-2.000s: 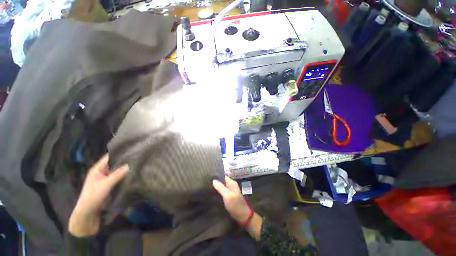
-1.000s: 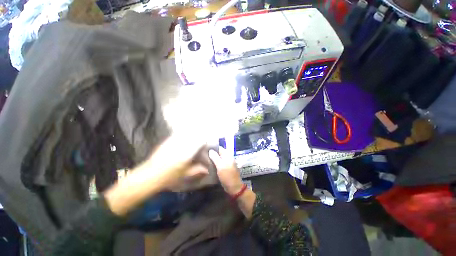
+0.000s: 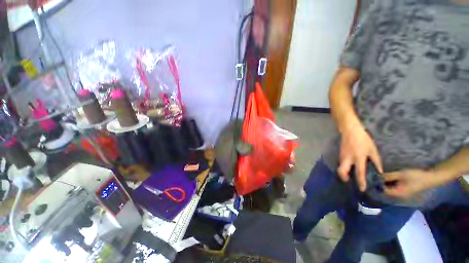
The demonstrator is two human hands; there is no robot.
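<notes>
Neither of my hands is in view; a speckled dark sleeve edge shows at the bottom centre. The white overlock machine is at the lower left, cut off by the frame, with its lit control panel at its right end. Glare washes out its front, and the needle area cannot be made out. Red-handled scissors lie on the purple cloth right of the machine. A pale printed scale runs along the table edge. The grey-brown garment is not visible.
Another person stands at the right, both hands around a small dark object. A red bag hangs at the centre. A blue bin with white pieces is below the table edge. Thread cones stand behind the machine.
The view has swung up and to the right. The machine has shifted to the lower left; my hands and the garment have left the picture. The other person has come into view.
</notes>
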